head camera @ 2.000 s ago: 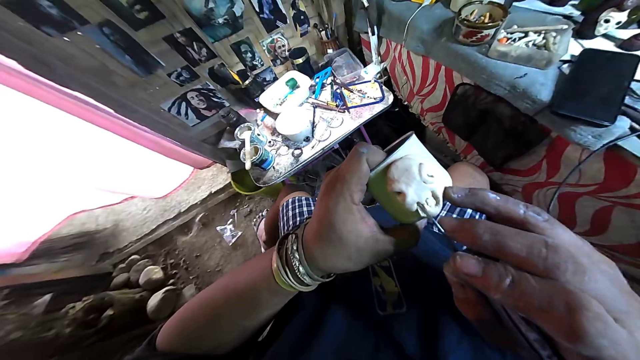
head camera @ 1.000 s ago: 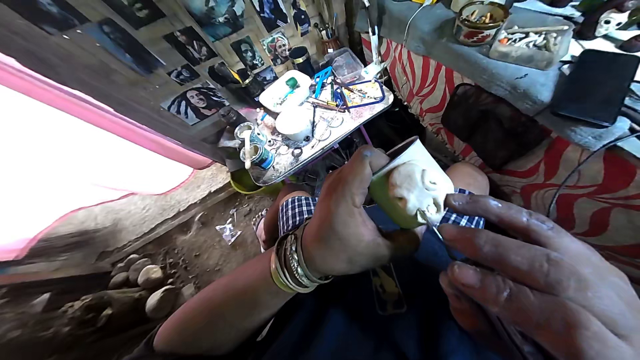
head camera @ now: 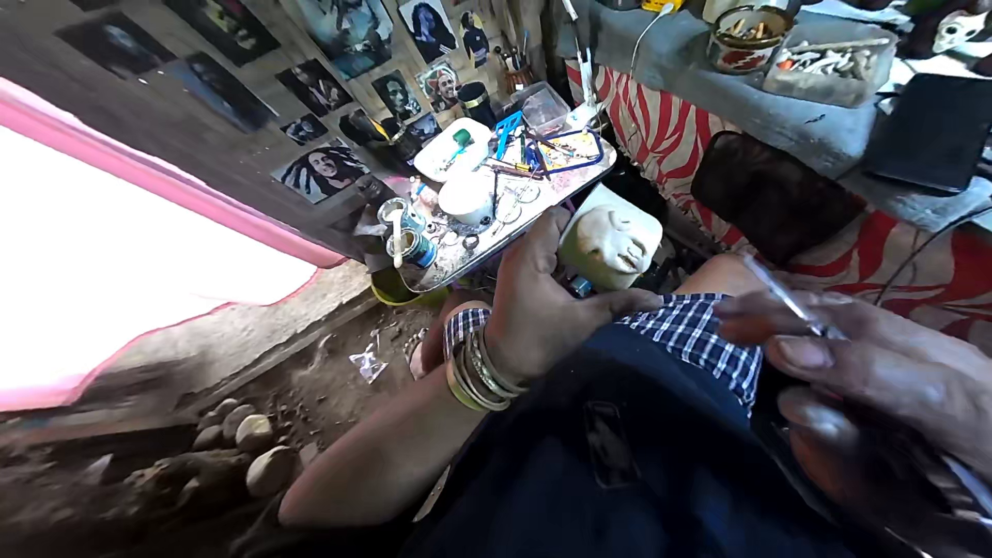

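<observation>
My left hand (head camera: 542, 298), with several bangles at its wrist, grips a pale block with a face modelled in relief (head camera: 612, 236) above my lap. The face side is turned up; the block's lower edge shows greenish. To the right, apart from the block, my right hand (head camera: 860, 372) holds a thin, light modelling tool (head camera: 787, 298) between thumb and fingers, its tip pointing up and left. The right hand is somewhat blurred, and part of the tool is hidden by its fingers.
Beyond my left hand stands a small table (head camera: 496, 248) with a white tub (head camera: 466, 198), open paint cans (head camera: 415, 248), a white tray (head camera: 453, 151) and pens. At the upper right, a ledge (head camera: 821, 128) bears a plastic container (head camera: 833, 66), a tin (head camera: 748, 39) and a black tablet-like device (head camera: 930, 132). Stones (head camera: 256, 434) lie on the ground.
My right hand and its tool have come away from the relief face, toward the right. My left hand has raised the block a little and tilted it differently.
</observation>
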